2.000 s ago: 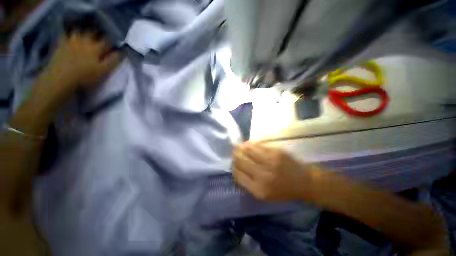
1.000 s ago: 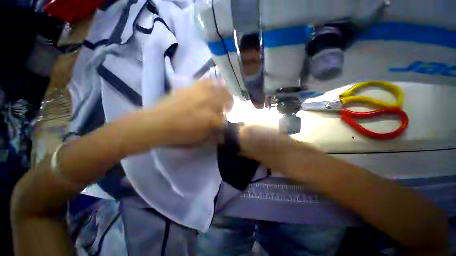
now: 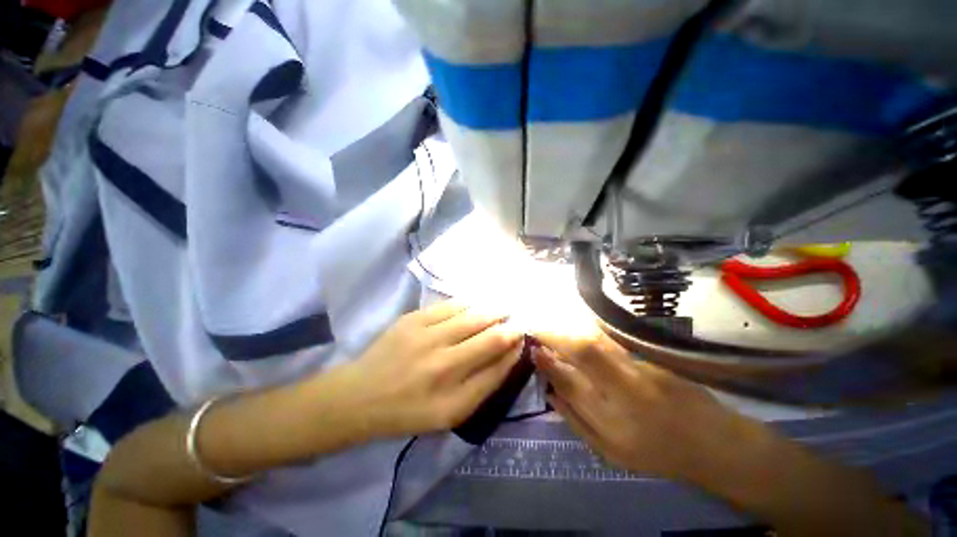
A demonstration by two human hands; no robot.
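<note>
The pale grey-lavender garment with navy strips lies bunched left of the white sewing machine. My left hand lies on the pale cloth just in front of the needle area, fingertips at a small dark navy piece. My right hand meets it from the right, fingertips at the same navy piece. Both hands appear to hold its edge between the fingertips. Bright lamp glare hides the needle, the presser foot and part of the fingers.
Scissors with a red handle loop and a partly hidden yellow loop lie right of the needle area. A ruler with white ticks runs along the table's front edge. A brown surface shows at the far left. A dark curved band crosses before the machine.
The view has moved closer to the machine. Both hands have come together at the navy piece near the needle; my left hand was higher and blurred. The garment lies spread to the left.
</note>
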